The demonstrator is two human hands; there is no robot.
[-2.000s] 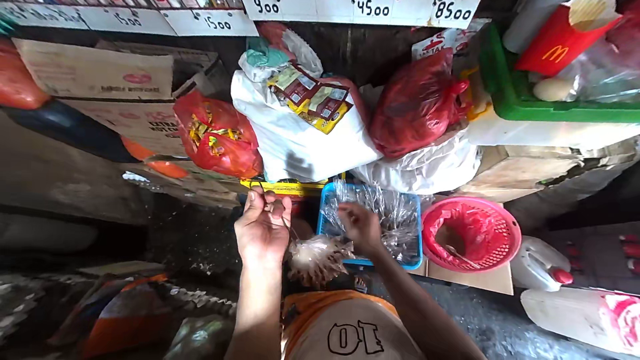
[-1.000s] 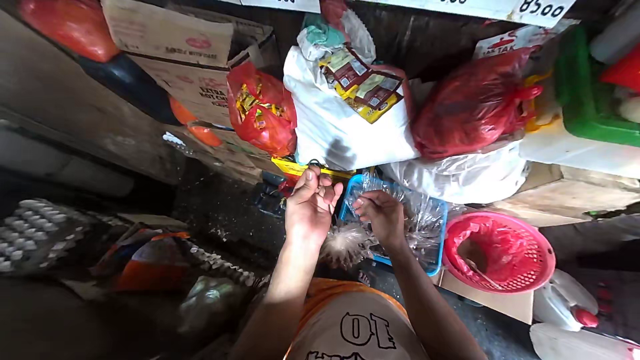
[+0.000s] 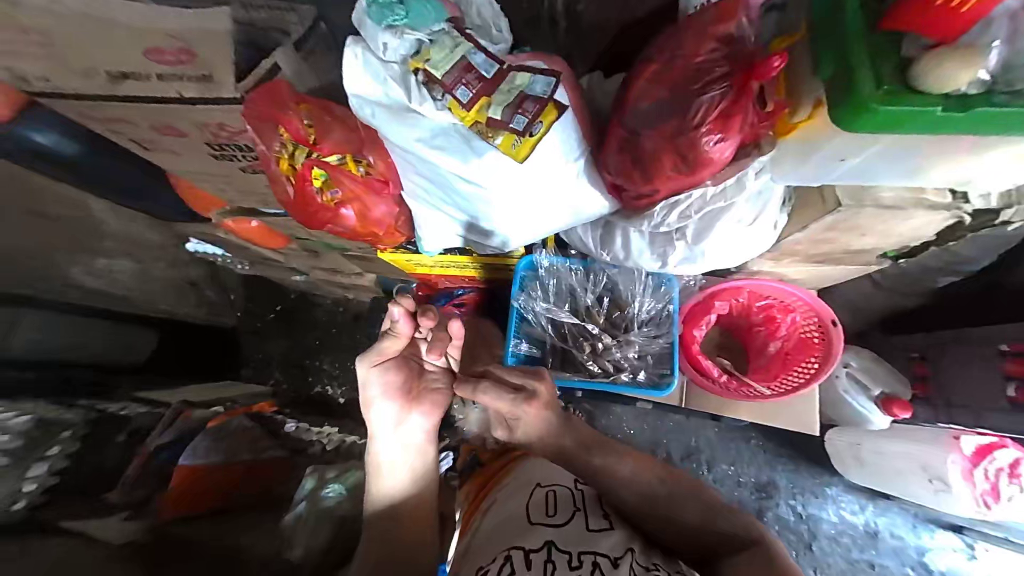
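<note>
My left hand [image 3: 412,368] is palm up with curled fingers, and a small dark loop, perhaps a rubber band, shows at the tip of its thumb and index finger. My right hand [image 3: 512,400] touches the left palm near the little finger; whether it pinches anything is hidden. A pale bunched thing [image 3: 472,420], partly covered by the right hand, lies below the hands and is too blurred to name. Right of the hands is a blue plastic basket [image 3: 676,336] of small clear plastic bags with dark contents. A pink basket [image 3: 828,340] lined with a red bag stands beside it.
A white sack [image 3: 496,192] with sachets on top [image 3: 512,96] stands beyond the hands. Red plastic bags [image 3: 328,176] hang or rest on either side of it. Cardboard boxes [image 3: 120,56] are at left, a green-rimmed container [image 3: 880,116] at upper right, and plastic jugs [image 3: 864,388] at lower right.
My right hand has moved from over the blue basket to my left palm. The pale bunched thing, plainly visible below my hands earlier, is now mostly covered. The view has shifted.
</note>
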